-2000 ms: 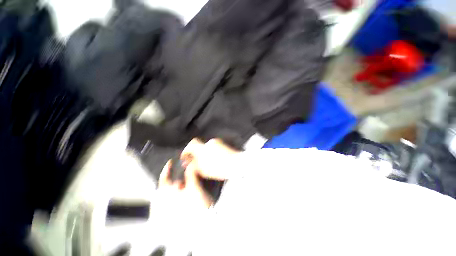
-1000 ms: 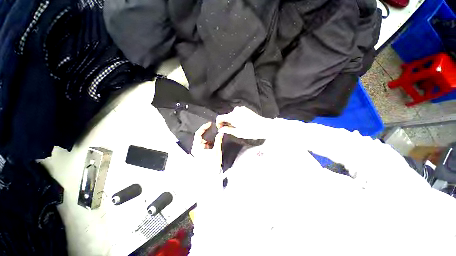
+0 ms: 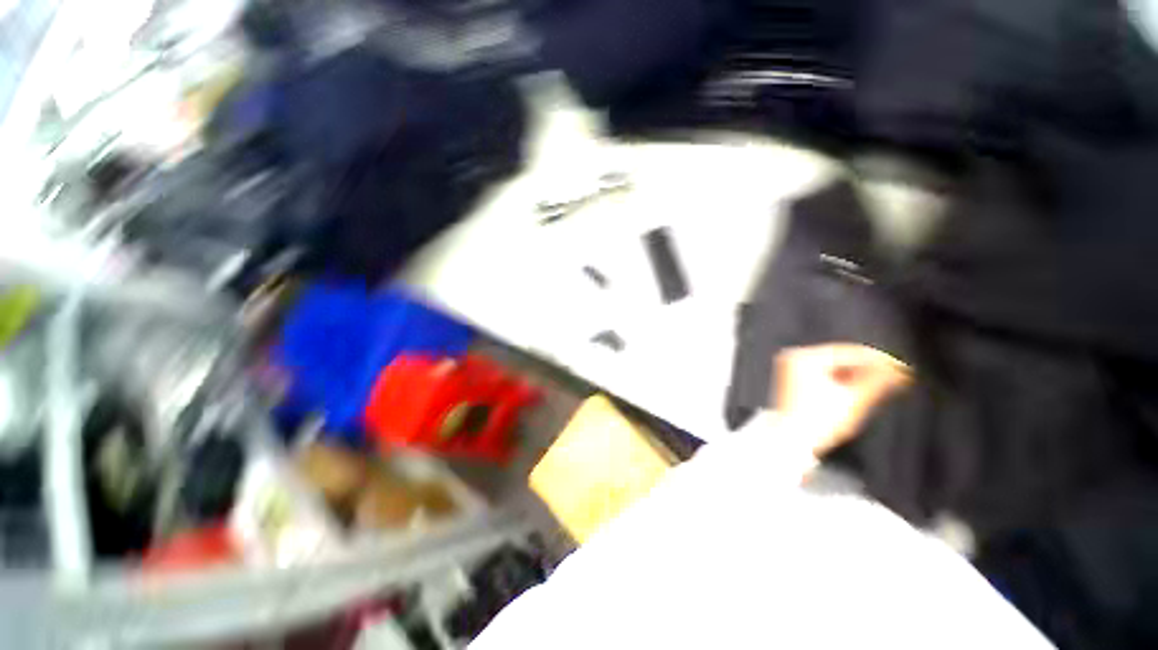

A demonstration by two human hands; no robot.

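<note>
The view is strongly blurred. A dark charcoal garment [image 3: 813, 279] lies over the right part of the white table, its near edge hanging by my hand. My left hand [image 3: 836, 387] comes out of a white sleeve, its fingers bent against the dark cloth and seemingly pinching it. Whether it holds a small tool cannot be seen. My right hand cannot be made out.
On the white table [image 3: 711, 178] lie a dark phone [image 3: 665, 264], two small dark spools [image 3: 594, 276] and a narrow silvery box [image 3: 583, 198]. Navy garments [image 3: 381, 152] heap beyond. A pale wooden stool [image 3: 597, 470], red stool [image 3: 451, 406] and blue crate [image 3: 356, 343] stand beside the table.
The view has swung left, bringing in the wooden stool, another red stool and shelving. The dark garment and my visible hand now sit further right. My other hand is no longer distinguishable.
</note>
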